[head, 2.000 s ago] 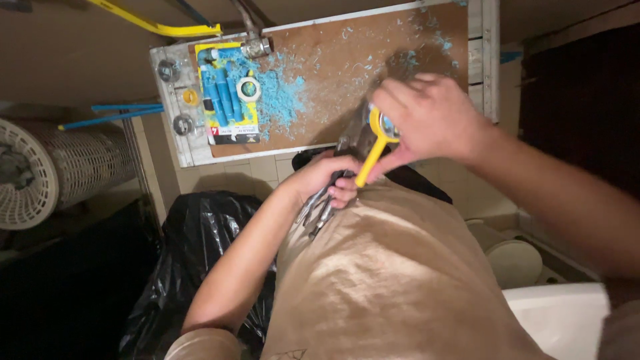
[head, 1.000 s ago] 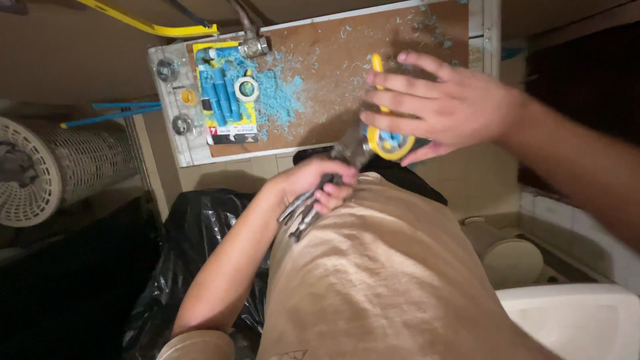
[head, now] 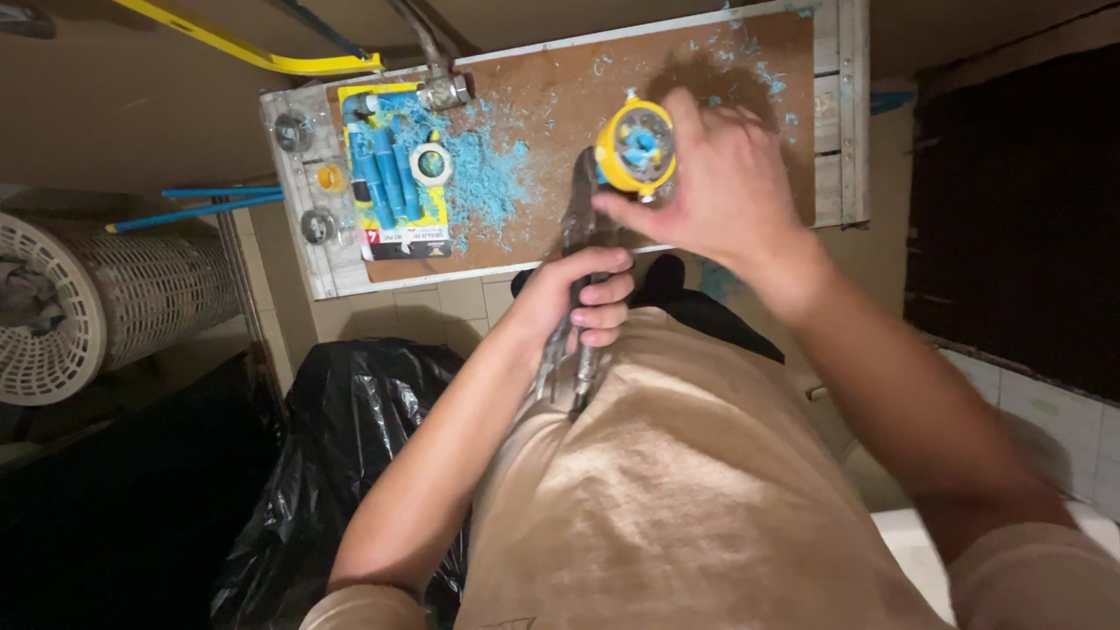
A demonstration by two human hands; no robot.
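Note:
My left hand (head: 584, 297) is closed round the handles of dark metal locking pliers (head: 582, 206), close to my shirt and pointing up at the board. Just past their jaws is a round yellow die holder (head: 637, 150), its open face toward the camera with blue shavings inside. A short bit of blue pipe shows at its lower left; whether the jaws grip it is blurred. My right hand (head: 726, 175) has its fingers and thumb round the right side of the yellow tool. Blue plastic shavings (head: 490, 171) lie on the brown board (head: 551, 96) behind.
Blue pipe fittings (head: 381, 171), a white ring nut (head: 431, 164) and a metal valve fitting (head: 444, 90) lie at the board's left. Beyond are a yellow hacksaw frame (head: 236, 39), blue pipes (head: 201, 208), a plastic basket (head: 149, 289) and a black plastic bag (head: 359, 420).
My right hand has turned, and the yellow tool now shows its round face above the pliers. My left hand keeps its hold; the pliers now point more straight up toward the board.

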